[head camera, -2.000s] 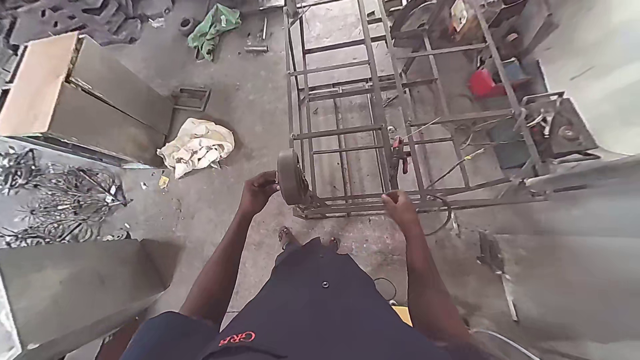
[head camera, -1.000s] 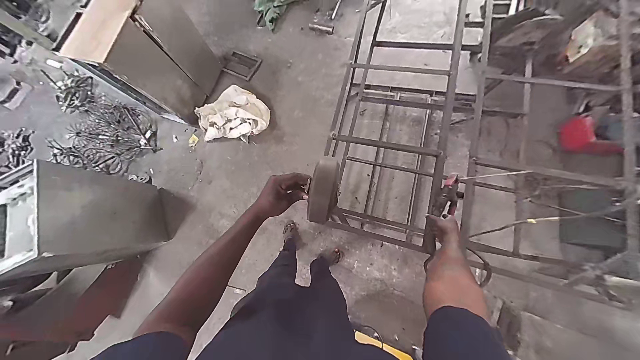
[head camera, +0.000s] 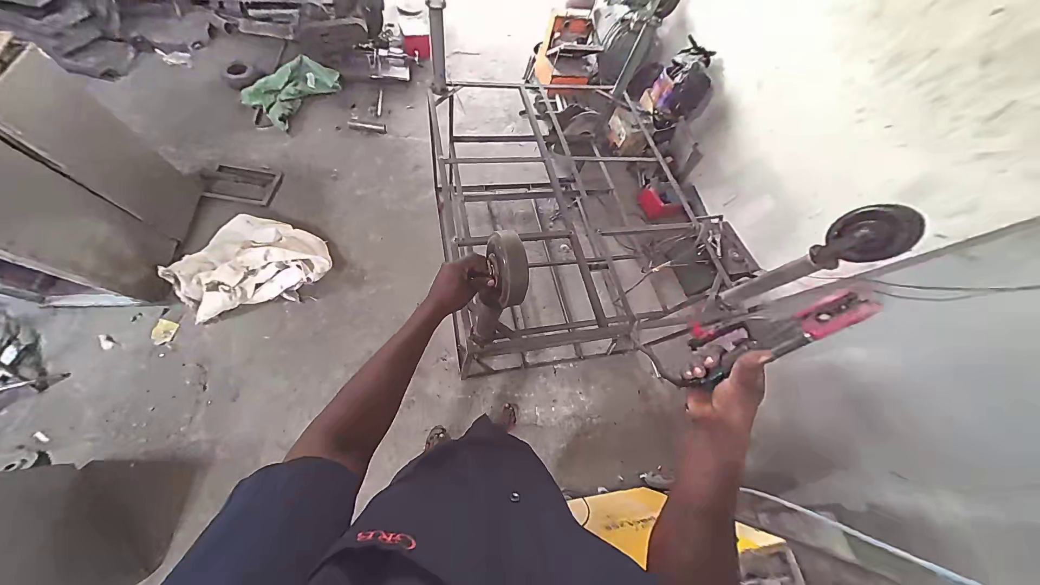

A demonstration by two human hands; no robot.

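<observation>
My left hand [head camera: 467, 284] grips the near side of a caster wheel [head camera: 512, 268] on a short upright leg at the near left corner of a welded steel frame [head camera: 601, 333]. Fingers curl at the wheel's hub. My right hand [head camera: 727, 394] holds a red and black hand-held power tool [head camera: 764, 337] by its body, near the frame's right corner. The tool is motion-blurred, so its exact kind is unclear. Just beyond it, a second caster wheel [head camera: 877, 233] tops another leg of the frame.
A cream cloth [head camera: 248, 264] and a grey metal cabinet [head camera: 97, 179] stand or lie at left. Farther back are a green sheet [head camera: 291, 88] and an orange machine [head camera: 569, 45]. A yellow box [head camera: 621, 516] is near my right forearm, with the wall at right.
My right hand has moved right with the red tool, away from the frame's middle bars. My left hand remains at the caster wheel. The view has shifted noticeably.
</observation>
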